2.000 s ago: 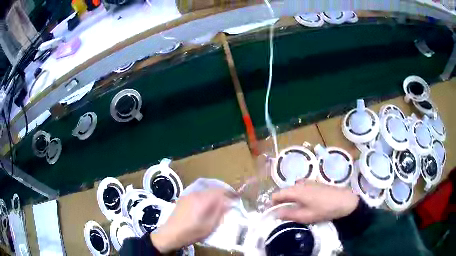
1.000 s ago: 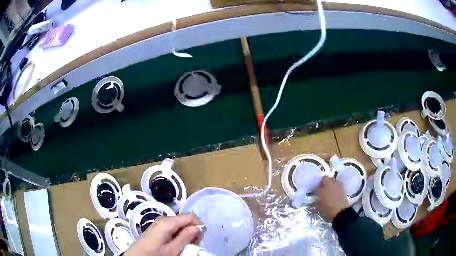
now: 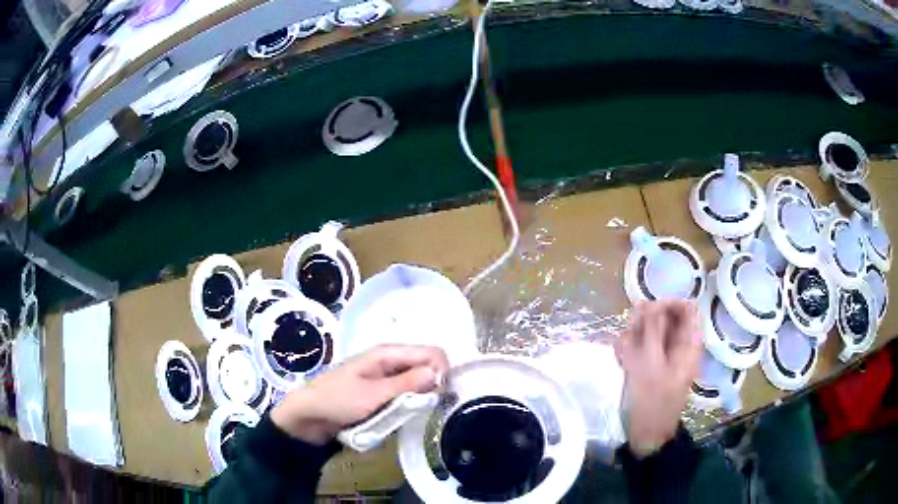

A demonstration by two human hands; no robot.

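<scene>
A white ring housing (image 3: 492, 448) with a glossy black centre lies close in front of me, cut by the bottom edge. My left hand (image 3: 359, 394) is at its left side, fingers closed on a white folded strip (image 3: 389, 423); whether the strip is joined to the housing is unclear. My right hand (image 3: 658, 374) is raised right of the housing, apart from it, looks empty and is slightly blurred. A round white dish (image 3: 409, 310) lies behind my left hand. Crinkled clear film (image 3: 561, 295) lies behind the housing.
Black-centred rings (image 3: 300, 345) lie left; a pile of mostly grey-centred rings (image 3: 753, 290) lies right. Behind is the green conveyor belt (image 3: 276, 197) with rings and a brown bar (image 3: 495, 123) with a red end. A white cord (image 3: 468, 138) hangs down to the dish. White sheets (image 3: 89, 379) lie far left.
A black-centred housing now shows in front of me. The grey-centred ring by my right hand has left its place on the bench. My right hand has lifted; the view has shifted.
</scene>
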